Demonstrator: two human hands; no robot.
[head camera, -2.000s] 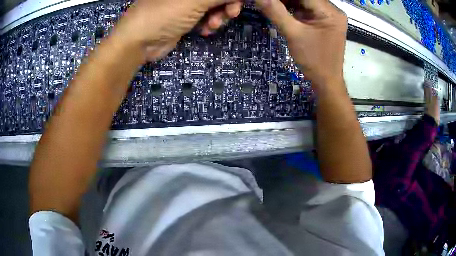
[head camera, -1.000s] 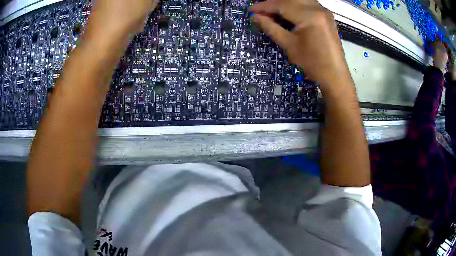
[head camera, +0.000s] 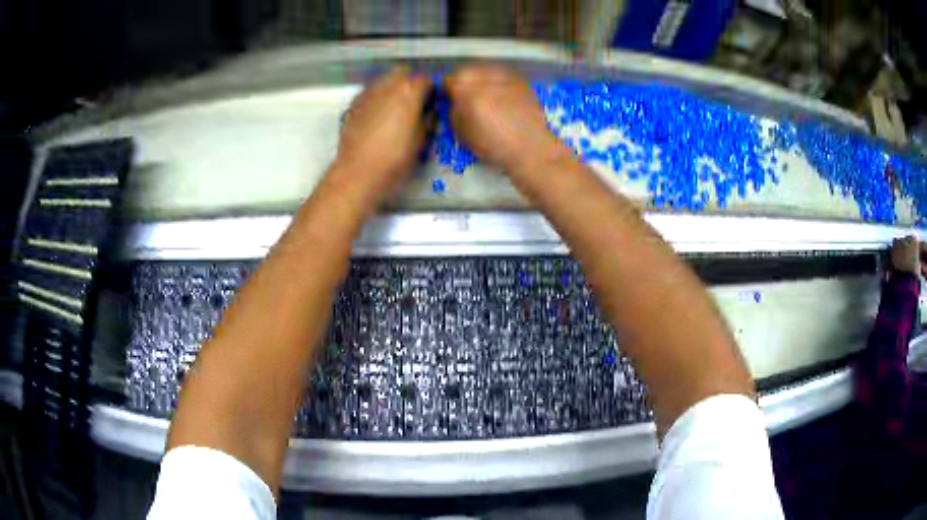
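Note:
Many small bright blue components (head camera: 671, 137) lie spread on the pale parts shelf (head camera: 244, 152) beyond the far rail. My left hand (head camera: 391, 122) is over the shelf at the left edge of the pile, blurred, its fingers bent. My right hand (head camera: 495, 114) is close beside it, over the blue components. A few blue pieces show between the hands; whether either hand grips any cannot be told. The dark PCB panel (head camera: 447, 345) with dense white markings lies below my forearms, with a few blue specks on it.
Metal conveyor rails run along the far side (head camera: 457, 234) and near side (head camera: 457, 462) of the panel. A black slotted rack (head camera: 66, 244) with pale strips stands at left. Another person's hand (head camera: 903, 256) and checked sleeve are at right. A blue object (head camera: 676, 25) is behind the shelf.
The view has tilted up to show the shelf and rack. Both hands have moved from over the panel to the blue pile and come together.

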